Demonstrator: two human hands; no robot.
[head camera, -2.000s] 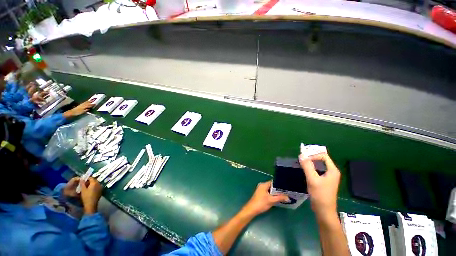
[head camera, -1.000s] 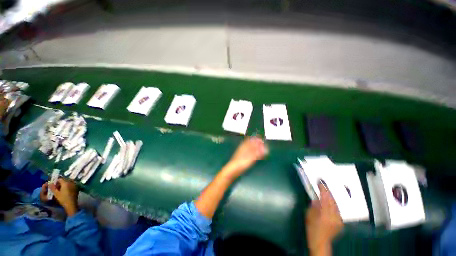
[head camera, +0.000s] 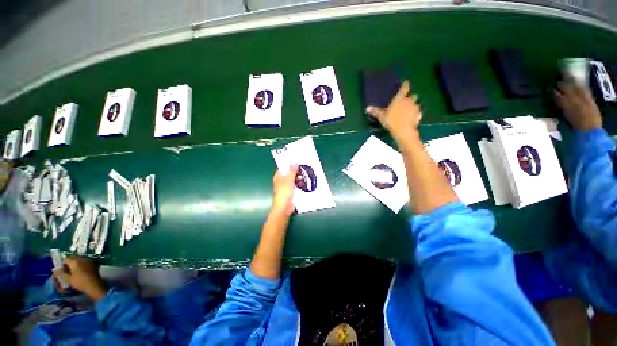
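Observation:
My left hand (head camera: 285, 191) holds a white outer sleeve (head camera: 312, 192) by its left edge, low over the near green bench. The sleeve shows a dark round wristband picture. My right hand (head camera: 400, 115) reaches across to the conveyor belt, thumb and fingers apart at the near edge of a dark inner box (head camera: 380, 86). Whether it grips the box is not clear. Another white outer sleeve (head camera: 376, 174) lies tilted on the bench, partly beside my right forearm. A further sleeve (head camera: 460, 177) lies partly hidden behind that forearm.
Several white boxes (head camera: 264, 100) stand along the conveyor belt (head camera: 216, 61). More dark inner boxes (head camera: 464, 86) lie to the right. A sleeve stack (head camera: 538, 169) is at the right. Narrow white strips (head camera: 139, 208) lie at the left. Neighbours' hands show at both sides.
The view has tilted down. My left hand has come back from the belt and now holds a sleeve. My right hand has moved from the sleeves to the dark box. A neighbour's hand has appeared at right.

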